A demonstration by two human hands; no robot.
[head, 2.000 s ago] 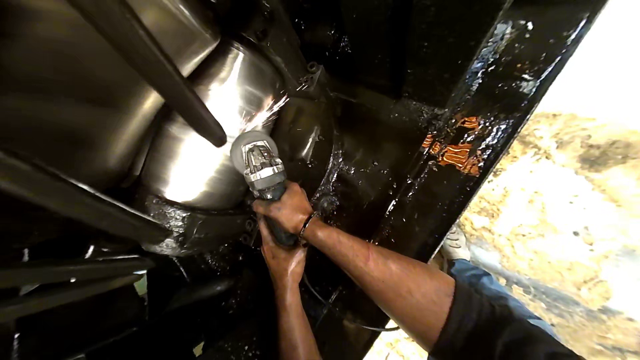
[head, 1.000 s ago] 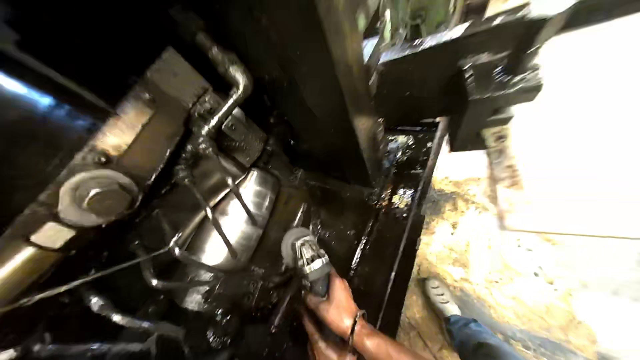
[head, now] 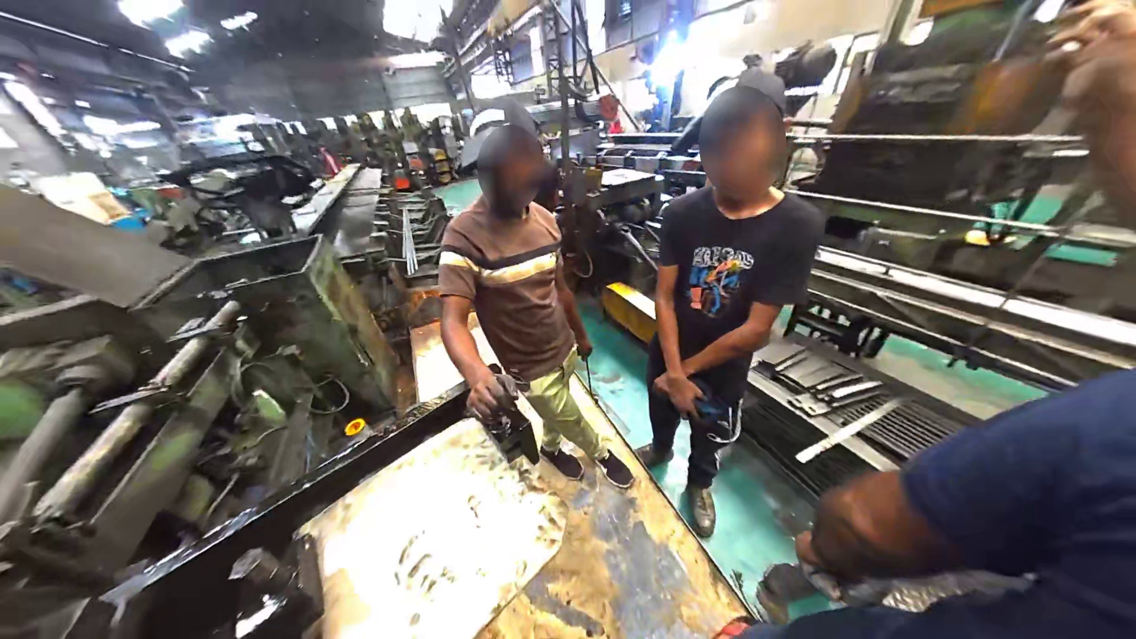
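Neither my left hand nor my right hand is in view, so what they hold or touch is hidden. A co-worker in a brown striped shirt (head: 506, 275) stands by a sheet-covered platform (head: 621, 550), one hand around a dark object (head: 515, 422) whose kind I cannot tell. Beside them, another person in a black T-shirt (head: 737, 257) has both hands low in front of the body. Close by at the right edge is a person's bent arm in a navy sleeve (head: 1021, 470). A raised hand and forearm (head: 1100, 80) show at the top right.
Greasy machinery with rods (head: 133, 426) fills the left side, beside a large metal trough (head: 311, 293). A dark metal edge (head: 266, 524) borders the platform. At right, flat metal strips (head: 825, 382) lie near long machine rails (head: 976, 306). The floor (head: 737, 550) is green.
The view has swung widely from the machine's interior to the workshop. My hands and the angle grinder they held in the earlier frames have gone out of view.
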